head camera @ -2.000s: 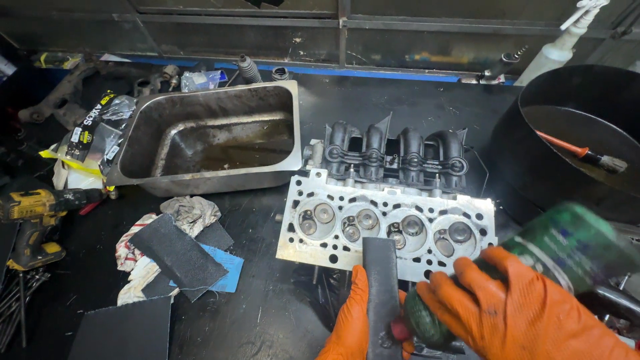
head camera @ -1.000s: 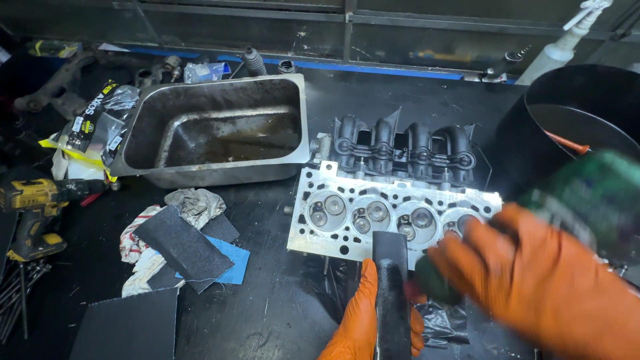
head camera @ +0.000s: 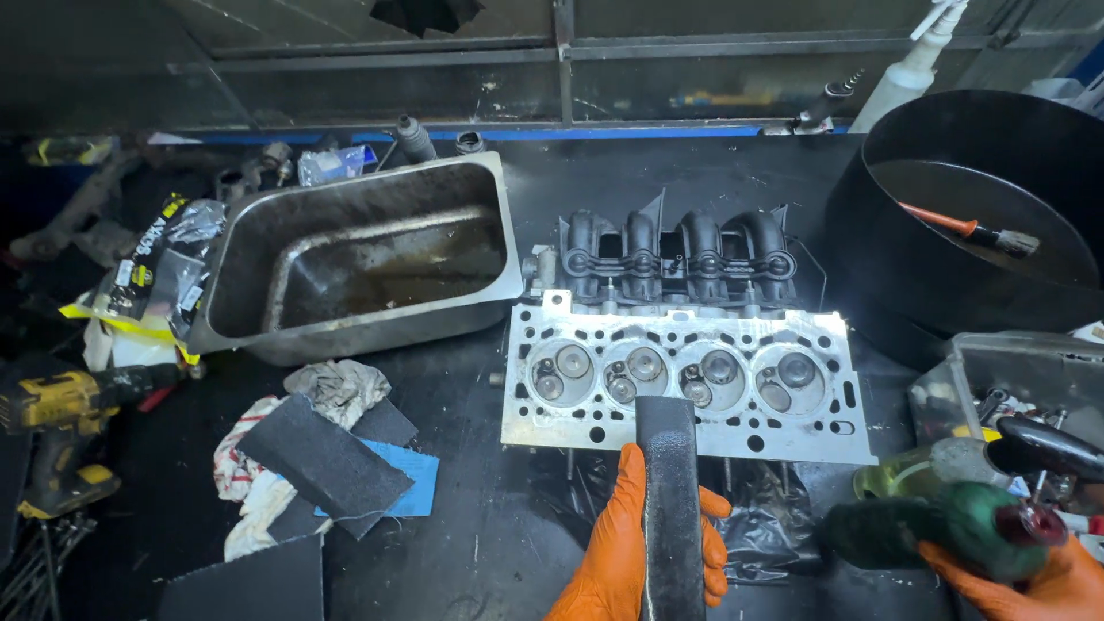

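Note:
My left hand (head camera: 608, 552), in an orange glove, holds a long flat block faced with dark abrasive sheet (head camera: 671, 509), its far end over the near edge of an aluminium cylinder head (head camera: 561, 427). The head lies with its combustion chambers and valves facing up. A black intake manifold (head camera: 677, 259) adjoins its far side. At the lower right my right hand (head camera: 1018, 582), also gloved in orange, grips a green bottle (head camera: 940, 530) with a dark red top, tilted on its side. Dark sheets of abrasive paper (head camera: 323, 457) and a blue piece (head camera: 414, 479) lie on rags (head camera: 336, 388) to the left.
A metal basin (head camera: 358, 332) with dark liquid stands at the back left, near a yellow cordless drill (head camera: 65, 423). At right are a black round tub (head camera: 871, 250) holding a brush (head camera: 970, 228), a clear plastic bin (head camera: 949, 379) of parts and a spray bottle (head camera: 906, 78).
My right hand has moved right with the green bottle, away from the block and the cylinder head. My left hand still holds the block.

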